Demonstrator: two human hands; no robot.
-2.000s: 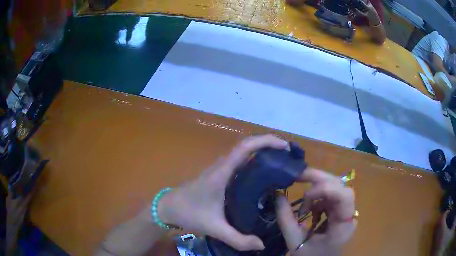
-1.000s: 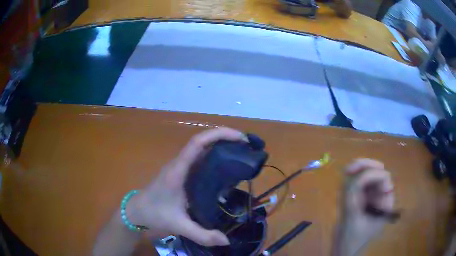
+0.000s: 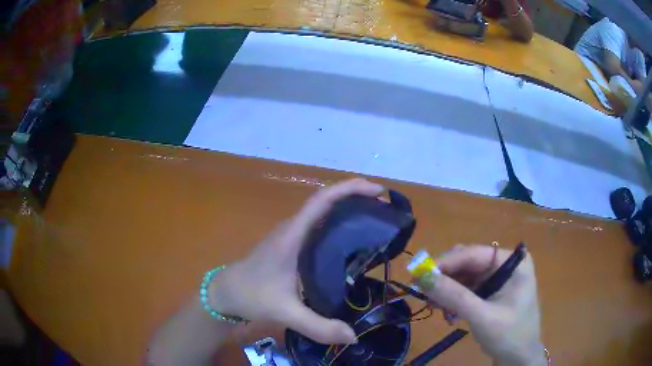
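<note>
My left hand (image 3: 286, 264) grips the black head shell (image 3: 336, 243) and holds it tilted over the base housing (image 3: 364, 339). Thin yellow, red and black wires (image 3: 389, 307) run between shell and base. My right hand (image 3: 486, 300) holds the white-and-yellow end of a ribbon-like cable (image 3: 423, 266) between thumb and finger. A slim dark tool, perhaps tweezers (image 3: 504, 271), also lies in that hand. A silver bracket (image 3: 264, 352) shows at the base's left side. A flat black bar (image 3: 442, 347) sticks out at its right.
Orange-brown bench (image 3: 164, 236) surrounds the unit. Beyond it runs a green belt (image 3: 129, 93) with white sheets (image 3: 343, 107). Small black shells (image 3: 638, 232) are piled at the right edge. A black machine (image 3: 46, 157) stands at the left. People sit across the belt at the upper right.
My right hand, away at the right one second ago with the dark tool, has come back to the unit and taken hold of the cable's yellow-white end. My left hand still holds the shell.
</note>
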